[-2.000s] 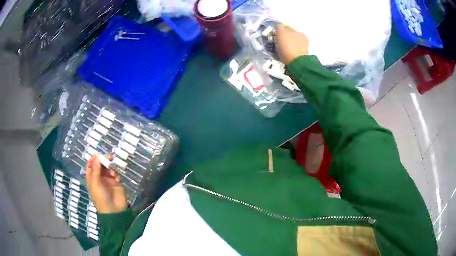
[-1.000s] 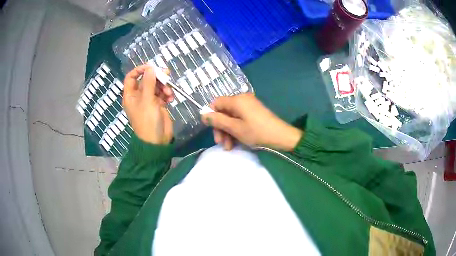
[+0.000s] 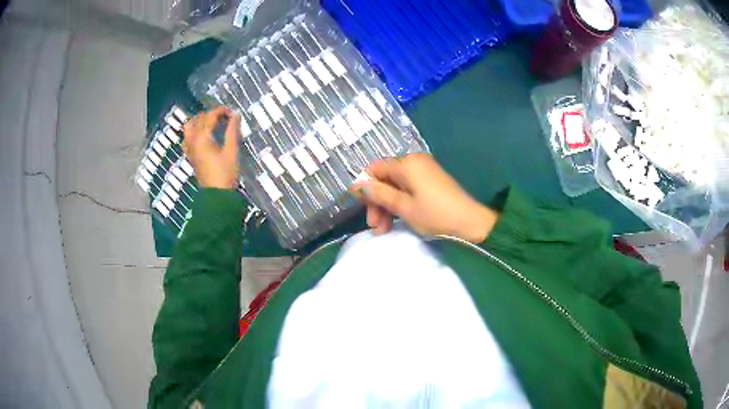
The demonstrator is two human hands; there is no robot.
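A clear blister tray [image 3: 276, 232] lies on the green bench top with rows of metal rods [image 3: 300, 116] bearing white plastic pieces [image 3: 332, 61]. My left hand [image 3: 212, 148] is over the tray's left edge, thumb and forefinger bent close beside a white piece; whether they grip it or a rod is unclear. My right hand [image 3: 416, 192] is at the tray's lower right edge, with a small white plastic piece [image 3: 362, 180] pinched at the fingertips. A second clear tray [image 3: 165, 172] with rods and white pieces lies further left, partly hidden by my left hand and sleeve.
A ribbed blue tray [image 3: 424, 40] lies beyond the clear tray. A dark red bottle [image 3: 563, 44] stands right of it. A flat clear case [image 3: 569, 180] with a red-bordered label lies beside a large clear bag [image 3: 679, 120] of white pieces. Pale floor [image 3: 104, 240] shows at left.
My right hand has come from the bag to the tray. The rod held between both hands one second ago is no longer seen there. My left hand has moved left, away from my right.
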